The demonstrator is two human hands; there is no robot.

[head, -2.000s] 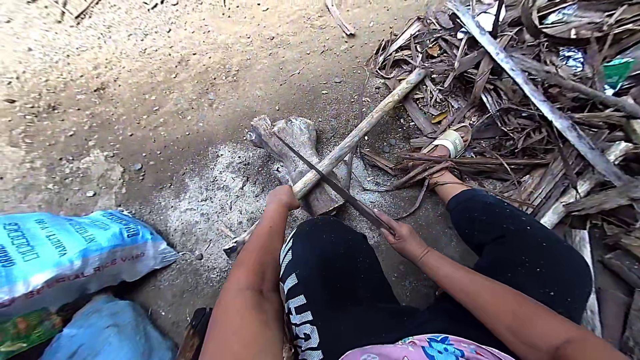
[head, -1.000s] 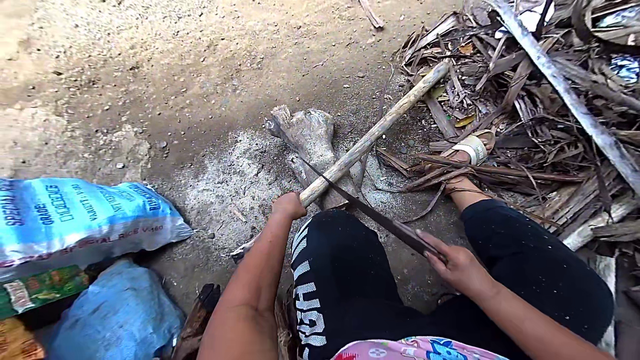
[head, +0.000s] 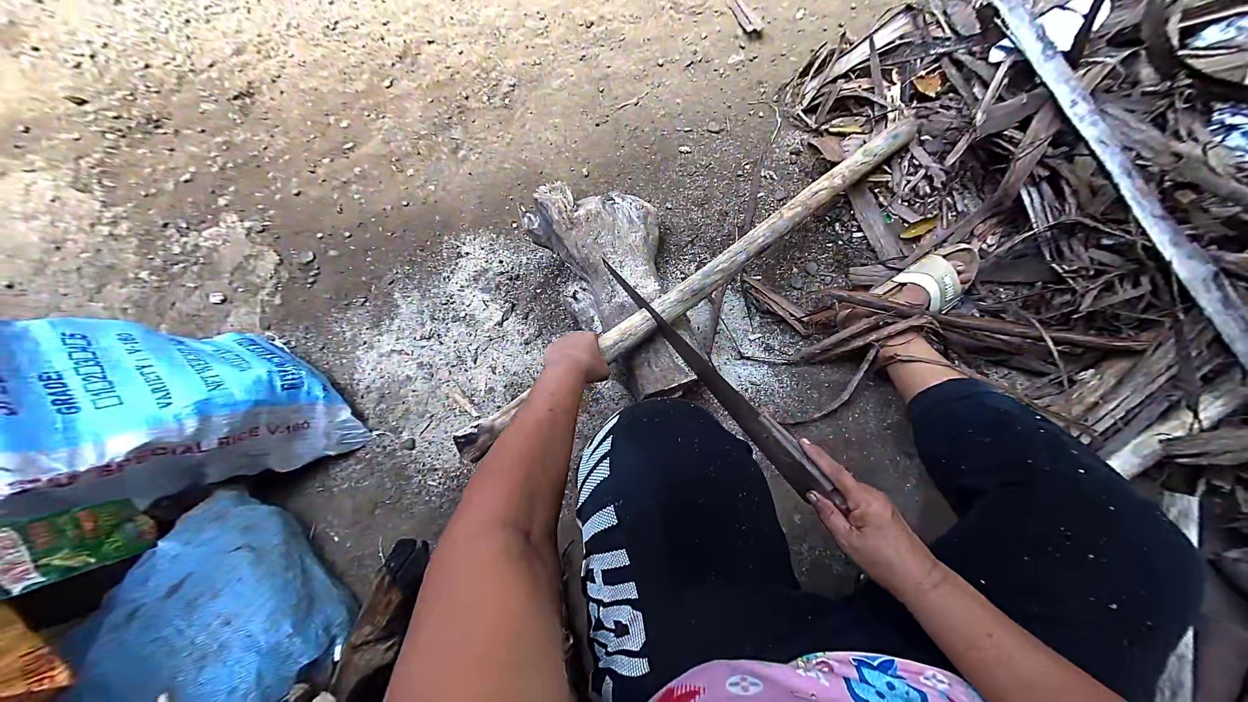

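A long pale wooden pole (head: 760, 237) lies slantwise over a short weathered log (head: 620, 234) on the ground. My left hand (head: 577, 357) grips the pole near its lower part, just left of the log. The pole's dark lower end shows left of my forearm. In my right hand (head: 858, 517) is a long dark blade, apparently a machete (head: 717, 388), held near its handle end; the handle is largely hidden by the hand. The blade crosses the pole just right of my left hand, its tip pointing up and left over the log.
Pale ash or dust (head: 429, 341) covers the ground around the log. A blue and white rice sack (head: 166, 390) and a blue plastic bag (head: 219, 604) lie at left. Dry husks and branches (head: 1024, 195) are heaped at right, beside my sandalled foot (head: 931, 283). A charred wood piece (head: 382, 624) lies below.
The view has shifted somewhat. The pole and blade stay crossed, with both hands keeping their holds.
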